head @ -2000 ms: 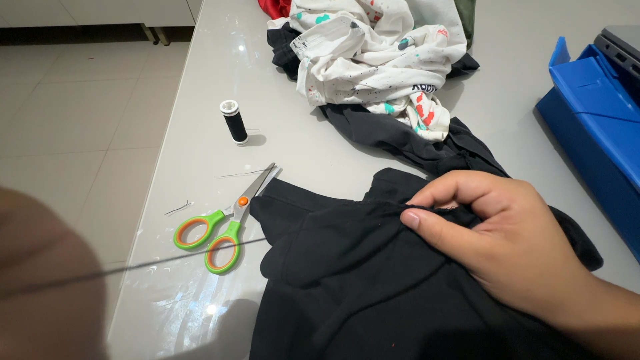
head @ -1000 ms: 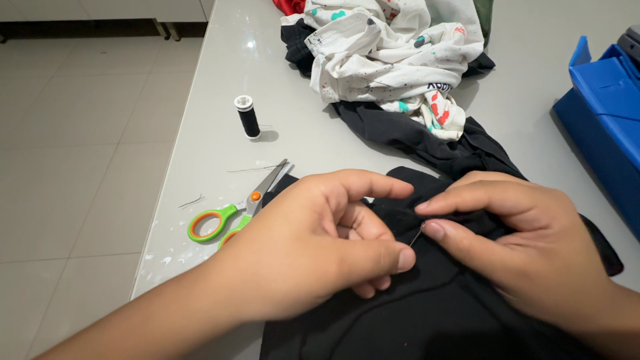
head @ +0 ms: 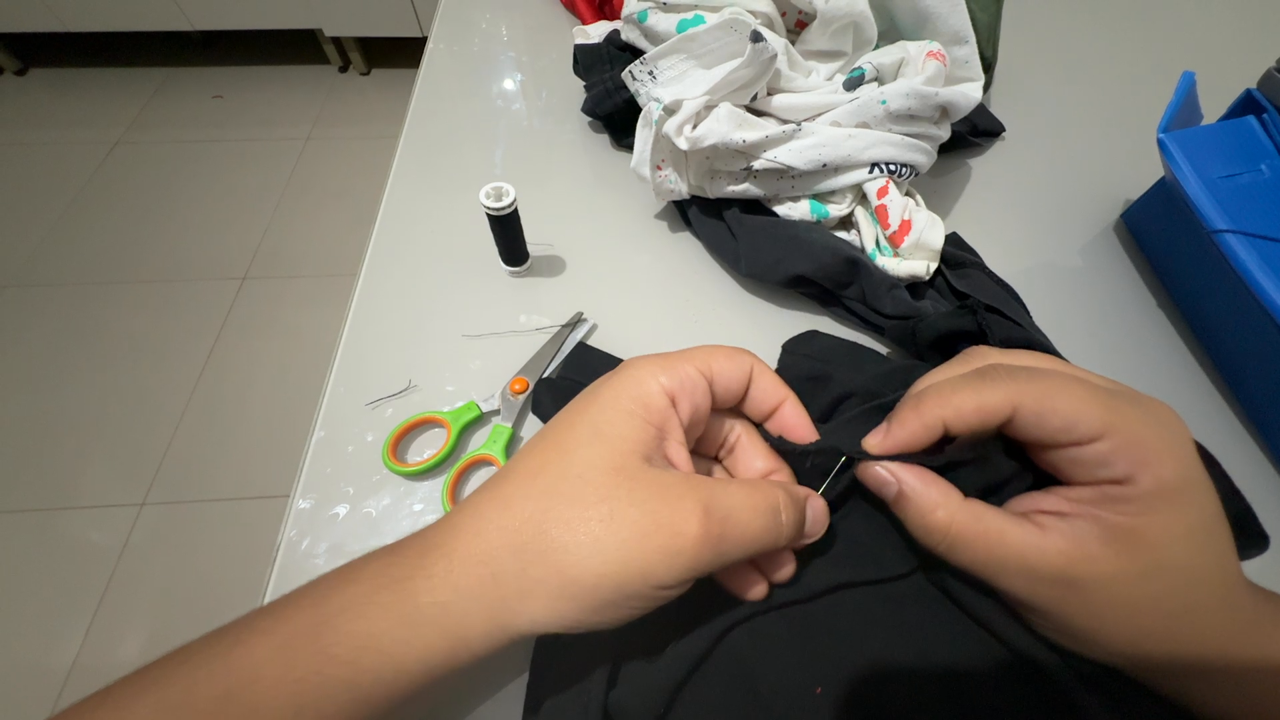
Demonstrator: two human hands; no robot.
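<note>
Between the thumb and fingers of my left hand (head: 680,490) is a thin sewing needle (head: 832,474), its upper end at a fold of black cloth (head: 780,640). My right hand (head: 1060,490) pinches that fold between thumb and forefinger, just right of the needle. Scissors (head: 518,386) with green and orange handles lie left of my left hand, blades slightly apart, one handle partly hidden. A spool of black thread (head: 508,230) stands upright beyond them. Loose thread ends (head: 392,394) lie on the table near the scissors.
Crumpled white patterned cloth (head: 810,110) lies on dark garments (head: 780,255) at the back of the pale table (head: 420,290). A blue container (head: 1220,220) stands at the right. The table's left edge drops to a tiled floor (head: 150,300).
My left hand has come from the far left, where a thread stretched from it, to the cloth beside my right hand. My right hand still pinches the black cloth.
</note>
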